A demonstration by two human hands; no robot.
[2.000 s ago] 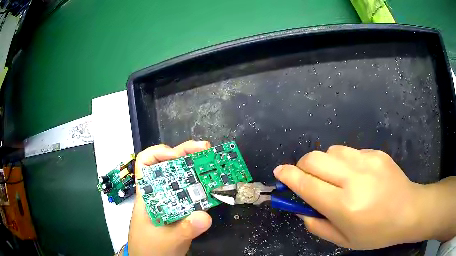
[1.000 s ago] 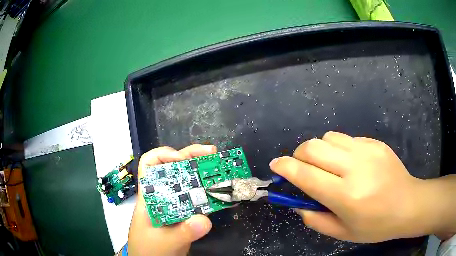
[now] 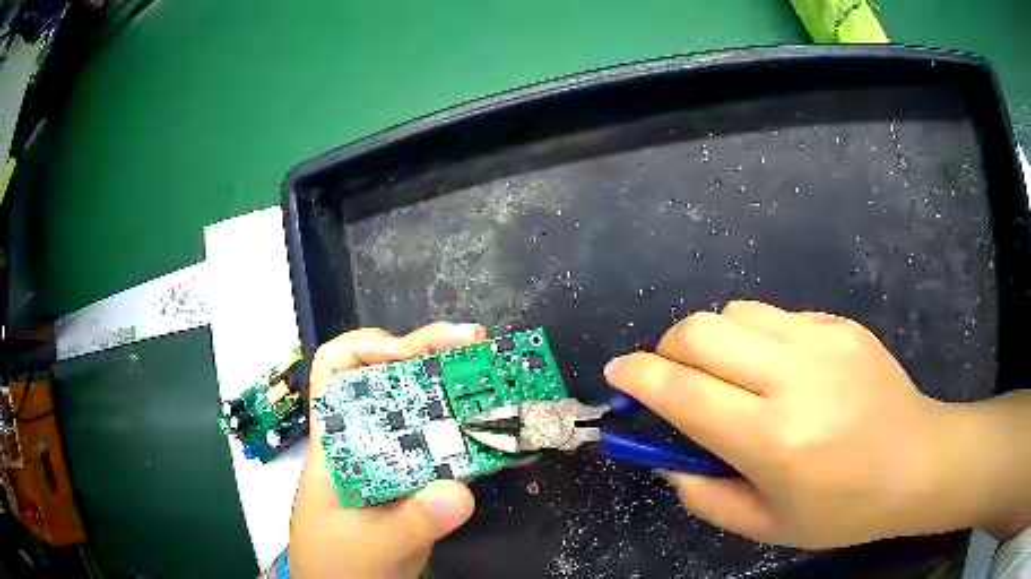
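Observation:
My left hand (image 3: 379, 526) holds the green circuit board (image 3: 384, 435) by its left end, thumb on the near edge and fingers on the far edge. The solder side faces up, with dark chips and a grey square part (image 3: 444, 439). My right hand (image 3: 814, 430) is closed around the blue handles of the diagonal cutters (image 3: 548, 426). The cutters' pointed jaws lie over the board beside the grey square part, slightly parted. Whether they grip a lead is too small to tell. The board's underside is hidden.
The black tray (image 3: 644, 75) lies beneath both hands, with bright specks scattered on its floor. A second circuit board (image 3: 267, 421) lies on a white sheet (image 3: 243, 322) at left. A yellow-green object (image 3: 842, 20) is at the top right; an orange object (image 3: 43, 464) is at far left.
The cutters and my right hand have shifted slightly left over the board. The jaws' opening varies a little between frames. The board has tilted slightly and stays in my left hand.

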